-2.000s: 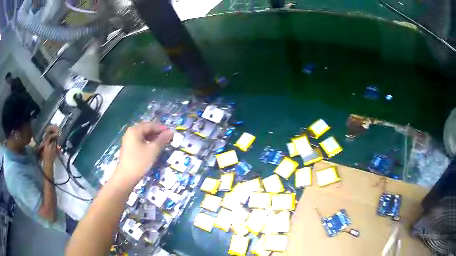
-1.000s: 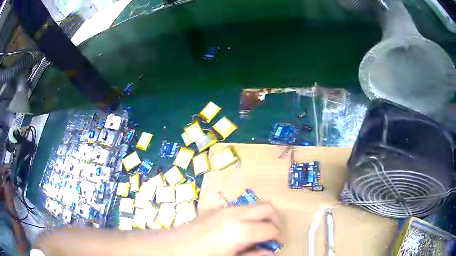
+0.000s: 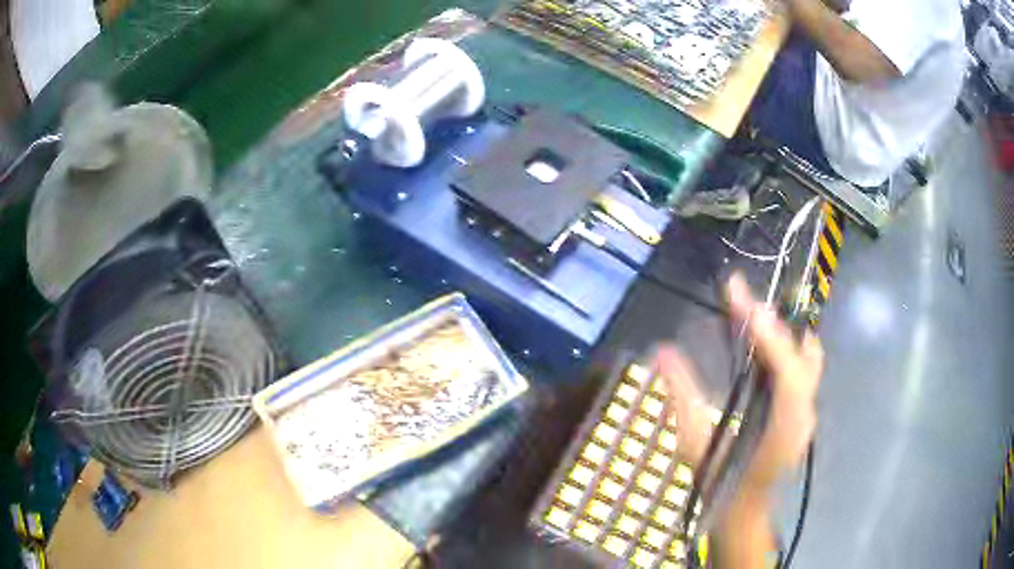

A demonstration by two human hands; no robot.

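Observation:
My right hand (image 3: 762, 383) is blurred at the lower right, its thumb and fingers apart, with nothing clearly visible in it. It is over or beside the right part of a tray (image 3: 618, 469) of rows of white cells with yellow edges. Dark cables (image 3: 803, 506) run across or close to the hand; whether it touches them I cannot tell. My left hand is not in view. A blue circuit board (image 3: 112, 501) lies on the cardboard sheet (image 3: 222, 522) at the lower left.
A fan with a spiral guard (image 3: 172, 389) and a translucent hood (image 3: 117, 200) stand left. An open box of glittery scrap (image 3: 389, 400) is at centre. Behind it, a blue unit (image 3: 434, 239) has a black plate and a white spool (image 3: 417, 100). A person (image 3: 890, 100) sits upper right.
The view has swung right, away from the loose cells. The left hand that was over the cardboard is out of view. My right hand, the tray and the blue unit have come into view.

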